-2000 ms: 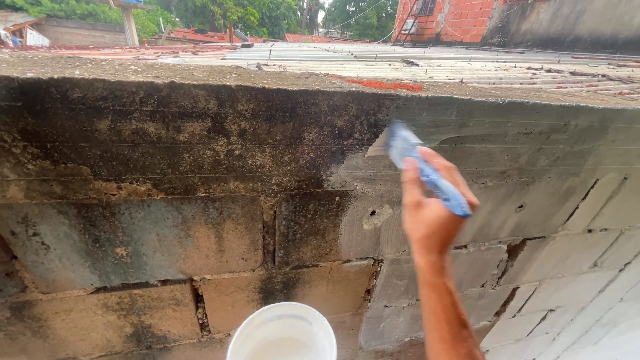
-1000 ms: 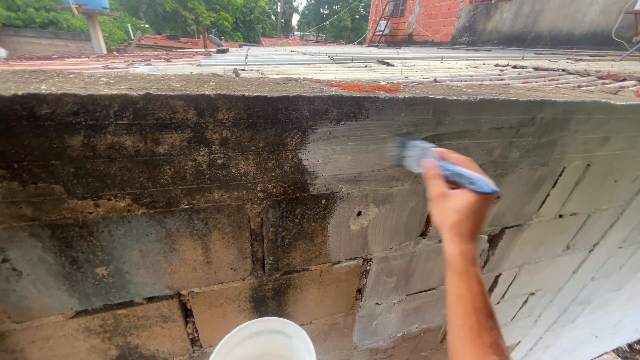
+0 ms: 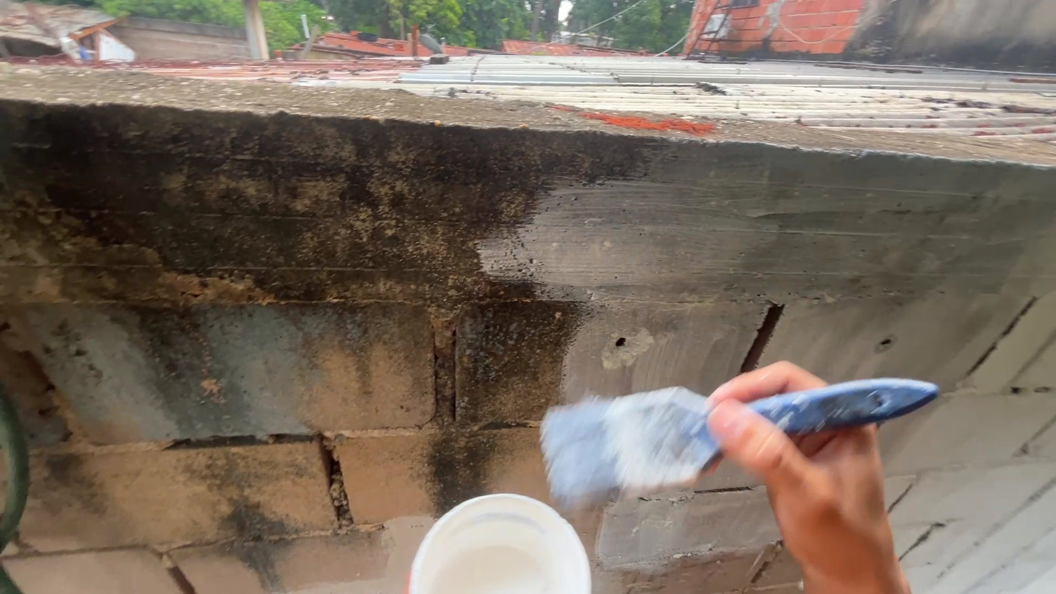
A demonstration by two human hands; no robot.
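Observation:
My right hand (image 3: pixel 813 462) grips a blue-handled paintbrush (image 3: pixel 858 404), its pale, wet bristles pointing left and blurred by motion. Just below and left of the bristles is a white plastic bucket (image 3: pixel 421 561) of whitish liquid, cut off by the bottom edge. A reddish bit at the bucket's left rim may be a fingertip, but my left hand cannot be made out. Behind stands a concrete block wall (image 3: pixel 371 371) under a concrete beam (image 3: pixel 289 198). Dark stains cover the left part; a lighter, brushed coat (image 3: pixel 643 239) covers the right.
Corrugated roofing sheets (image 3: pixel 577 78) lie beyond the wall's rough top ledge (image 3: pixel 247 91), which bears a reddish-orange patch (image 3: pixel 648 124). At the far left edge is a green curved hose or tube (image 3: pixel 12 462). An orange brick wall (image 3: pixel 775 33) and trees rise behind.
My right hand with the brush has moved from the beam down toward the bucket. The light coat on the beam reaches farther left than two seconds ago.

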